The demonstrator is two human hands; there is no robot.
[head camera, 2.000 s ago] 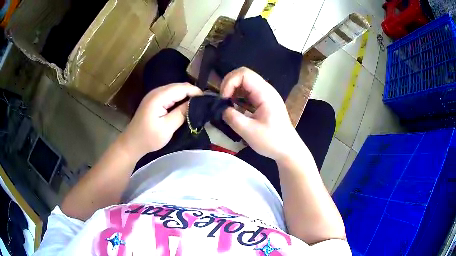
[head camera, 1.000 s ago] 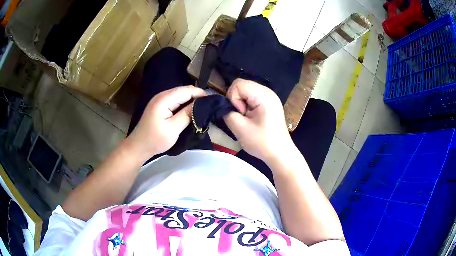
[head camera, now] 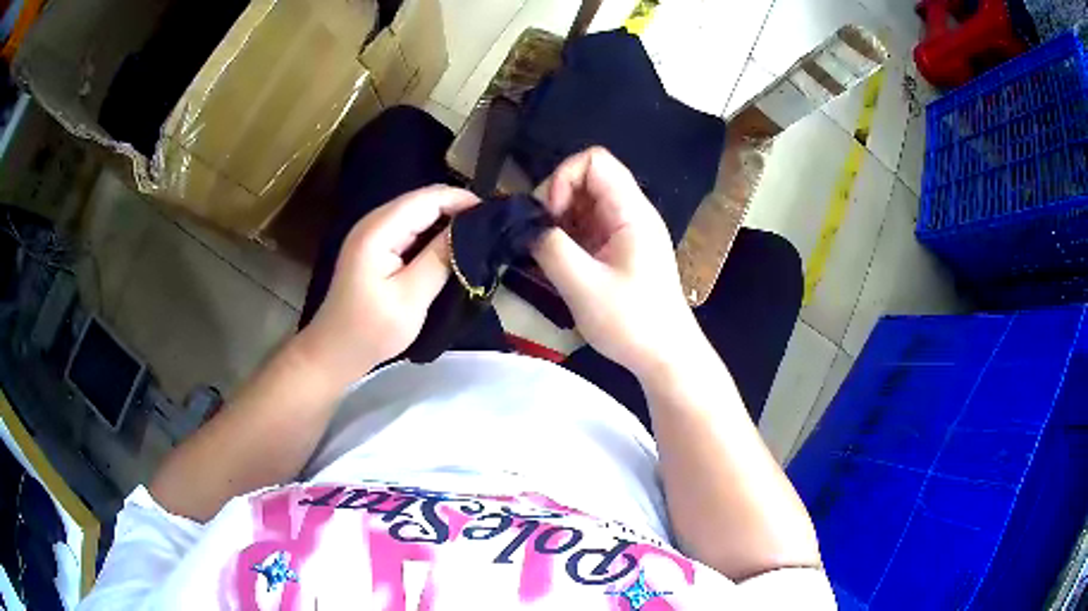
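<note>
A small black cloth pouch (head camera: 492, 239) is held between my two bare hands above my lap. A thin gold zipper line (head camera: 463, 277) curves along its left edge, with a small gold piece at its lower end. My left hand (head camera: 388, 272) pinches the pouch's left side between thumb and fingers. My right hand (head camera: 609, 257) pinches its right side, fingers curled and partly hiding the cloth. Flat black cloth pieces (head camera: 626, 119) lie on the wooden stool (head camera: 721, 227) beyond my hands.
A large open cardboard carton (head camera: 269, 107) stands at the upper left. A narrow cardboard piece (head camera: 817, 81) is at the stool's right edge. A blue grid crate (head camera: 1008, 155) and a large blue box (head camera: 943, 430) are at the right. A red plastic object (head camera: 969, 45) is at the upper right.
Both hands and the pouch have moved slightly up in the picture. The cloth is more bunched, and my right fingers have lifted and shifted their hold on it.
</note>
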